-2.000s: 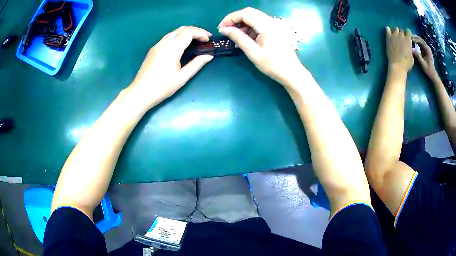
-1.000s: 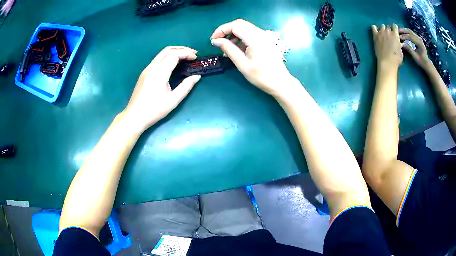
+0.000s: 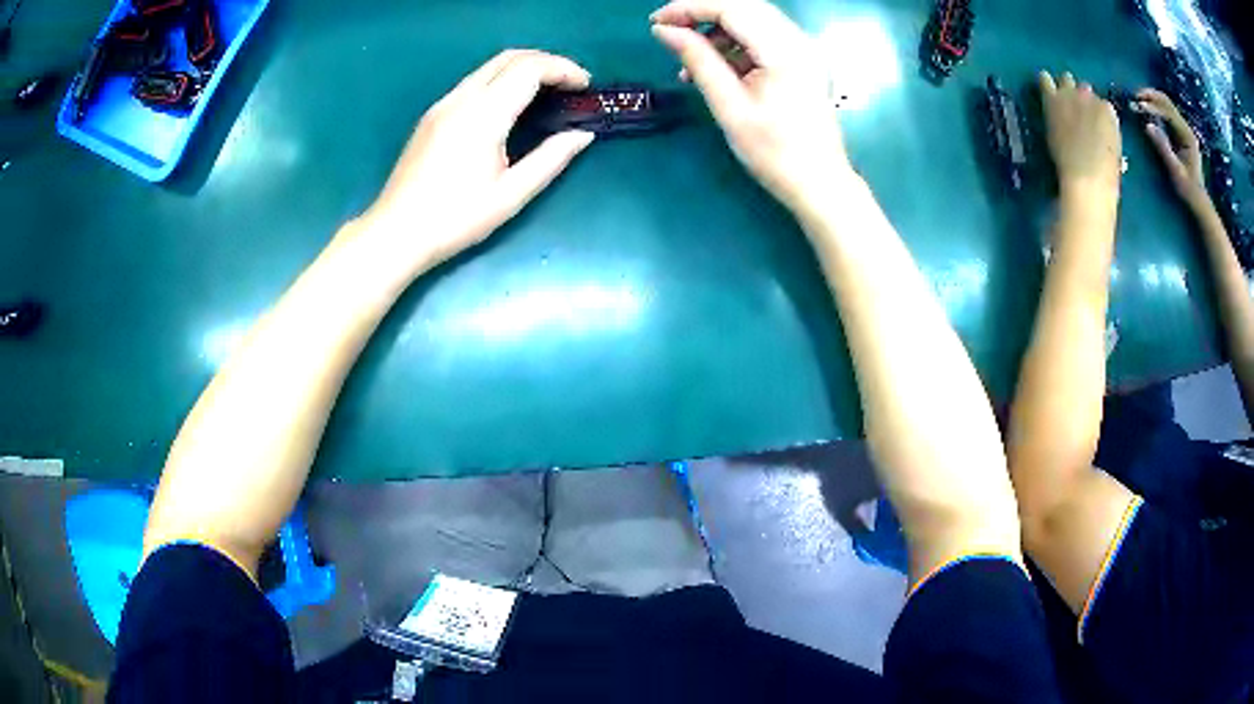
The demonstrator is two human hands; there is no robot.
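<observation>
A black connector housing (image 3: 619, 109), with red-orange inside and several white marks on its face, lies at the top centre, above the green mat. My left hand (image 3: 481, 158) holds its left end between thumb and fingers. My right hand (image 3: 763, 103) is up and to the right, apart from the housing, with thumb and index fingertips close together. Whether a tiny white plug is between them is too small to tell. The loose white plugs are mostly hidden behind my right hand or lost in glare; a few specks show beside it.
Blue tray (image 3: 158, 131) with black and orange parts at upper left. Dark parts (image 3: 19, 319) at far left. Black-orange connector (image 3: 949, 35) and black part (image 3: 1007, 131) at right. A neighbour's hands (image 3: 1084, 138) work beside dark parts and clear plastic (image 3: 1194, 55).
My right hand has moved right, away from the housing, which my left hand still holds. The view has shifted back and forth; the row of black connectors at the far side is out of view now.
</observation>
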